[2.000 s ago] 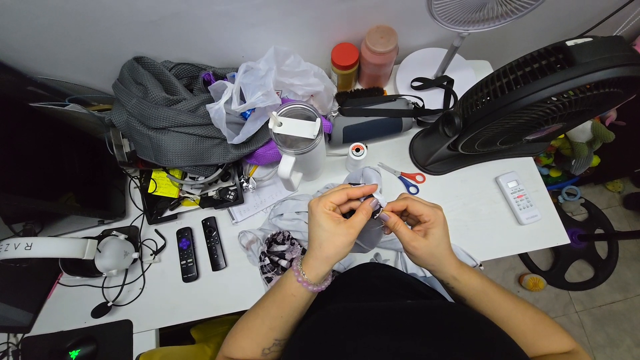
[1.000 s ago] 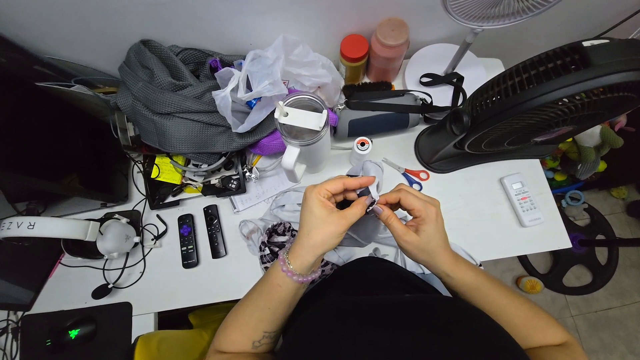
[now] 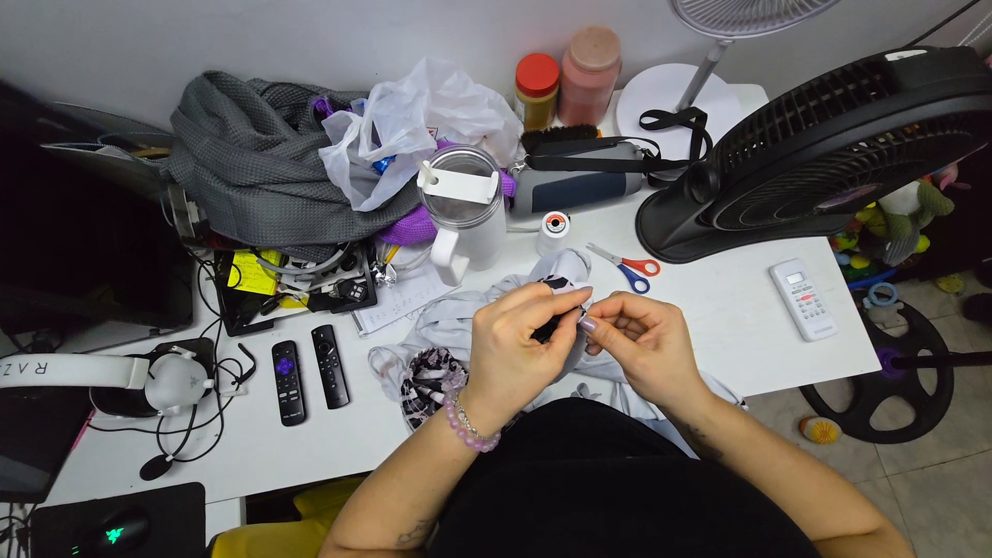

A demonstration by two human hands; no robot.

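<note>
My left hand (image 3: 521,353), with a beaded bracelet at the wrist, pinches a fold of light grey and black patterned cloth (image 3: 434,329) between thumb and forefinger. My right hand (image 3: 639,345) meets it at the fingertips, its thumb and forefinger closed at the edge of the same fold; any needle or thread there is too small to make out. The rest of the cloth lies bunched on the table under both hands. Just beyond them stands a spool of white thread (image 3: 553,235). Small scissors with red and blue handles (image 3: 629,267) lie to its right, blades partly apart.
A lidded tumbler (image 3: 465,209) stands beyond my left hand, before a plastic bag (image 3: 418,116) and grey fabric (image 3: 271,155). A black fan (image 3: 814,155) and a white remote (image 3: 804,301) are at right. Two black remotes (image 3: 310,372) and a headset (image 3: 167,380) lie left.
Both hands stay close together at the cloth, with small shifts of the fingers. The right hand's fingers are more curled now than two seconds ago.
</note>
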